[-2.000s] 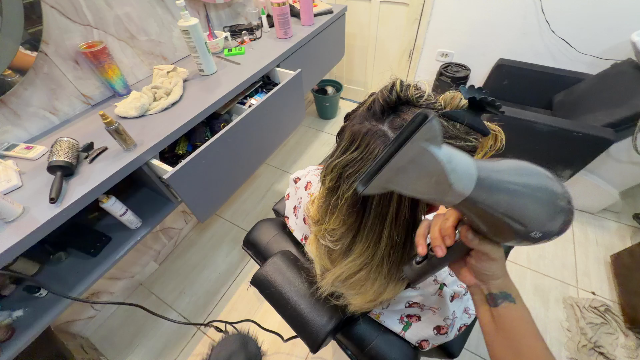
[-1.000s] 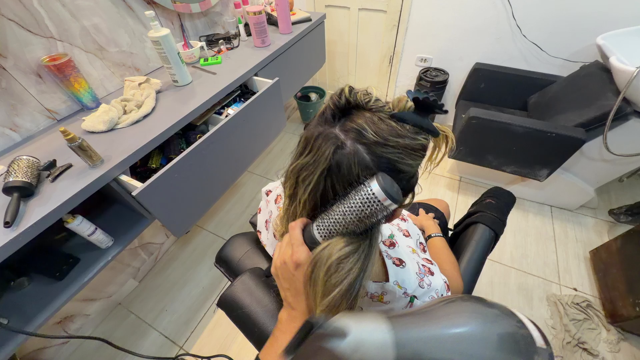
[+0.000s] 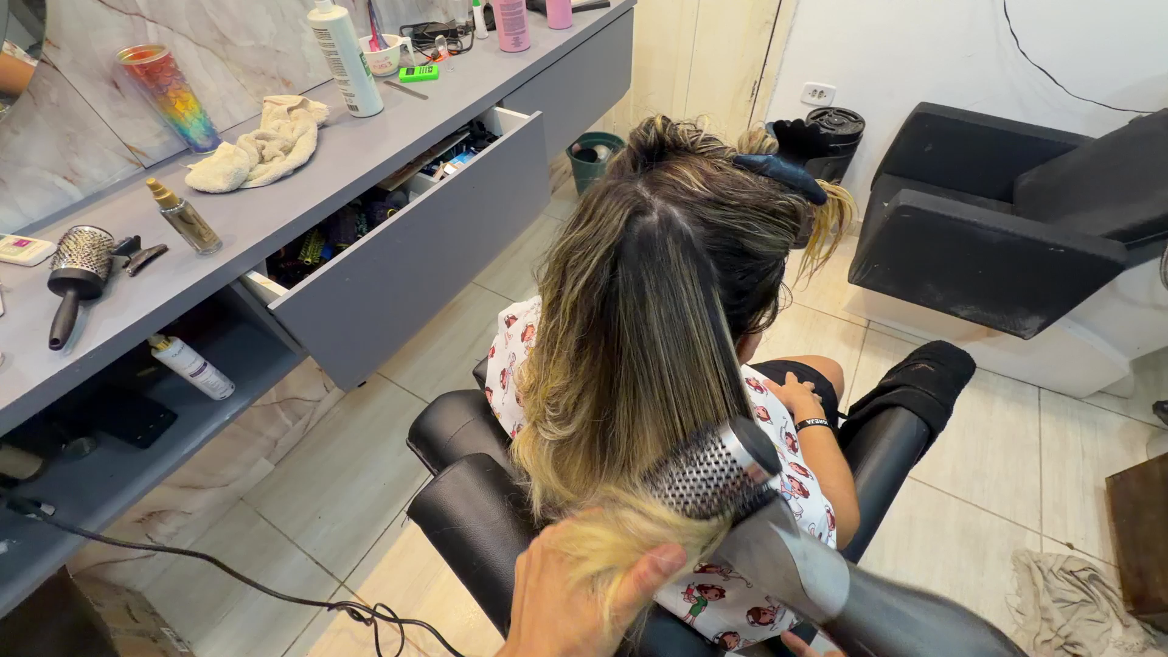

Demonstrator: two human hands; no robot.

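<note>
My left hand (image 3: 570, 584) is closed at the handle end of a metal-barrelled round brush (image 3: 707, 474), with blonde hair ends lying over its fingers. The handle itself is hidden. From the brush, a smooth section of highlighted hair (image 3: 671, 338) runs taut up to the seated person's crown. A grey and black hair dryer (image 3: 830, 584) has its nozzle just below and right of the barrel. Only fingertips of my right hand (image 3: 808, 646) show under the dryer, at its grip. A dark claw clip (image 3: 785, 175) holds the upper hair. The person wears a printed white cape (image 3: 794, 474).
Left stands a grey counter (image 3: 265, 219) with another round brush (image 3: 80, 265), a spray bottle (image 3: 184, 217), a towel (image 3: 265, 146) and a tumbler (image 3: 169, 96). Its drawer (image 3: 420, 246) is pulled out. A cord (image 3: 210, 570) hangs lower left. Black wash chair (image 3: 985, 219) at right.
The brush has moved from beside the head down to the hair ends, drawing a section straight. The dryer, at the bottom edge a second ago, is now beside the brush.
</note>
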